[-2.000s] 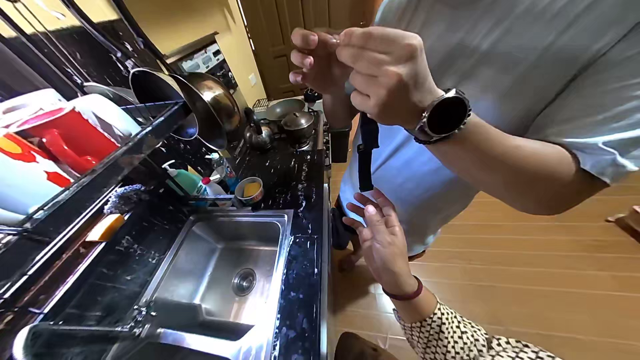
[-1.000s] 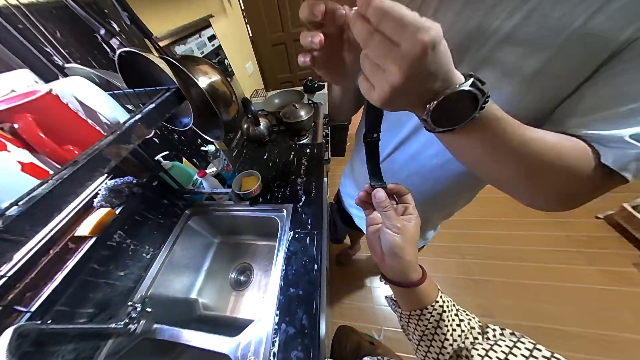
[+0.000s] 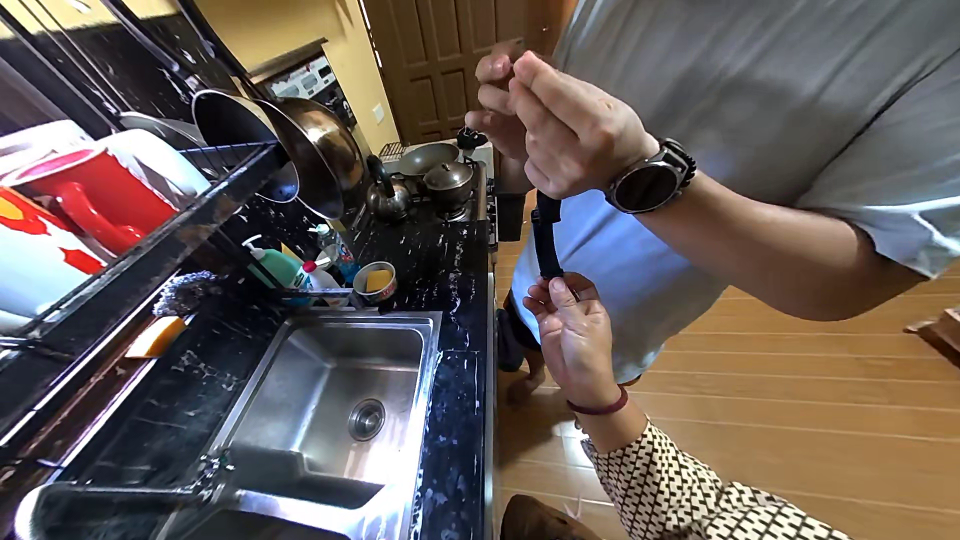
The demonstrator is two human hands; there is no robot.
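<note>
My right hand [image 3: 577,330], in a patterned sleeve with a dark red bracelet, pinches the lower end of a black strap [image 3: 547,244] between thumb and fingers. The strap hangs nearly upright and carries a small dark buckle or slider. Its upper part is hidden behind the hand [image 3: 577,127] of another person, who wears a dark round watch [image 3: 649,184]. That person's other hand [image 3: 499,105] is behind the first, fingertips close together; what they hold is too small to tell. My left hand is not in view.
On the left are a steel sink [image 3: 330,397], a faucet [image 3: 112,491] and a dish rack [image 3: 150,225] with cups. Bottles and a bowl with a sponge [image 3: 379,279] stand behind the sink. Pots [image 3: 448,180] sit at the stove. The other person's torso [image 3: 720,97] fills the right side.
My right hand has closed on the strap's lower end; two seconds ago its fingers were spread beside it. The other person's raised hands stay near each other.
</note>
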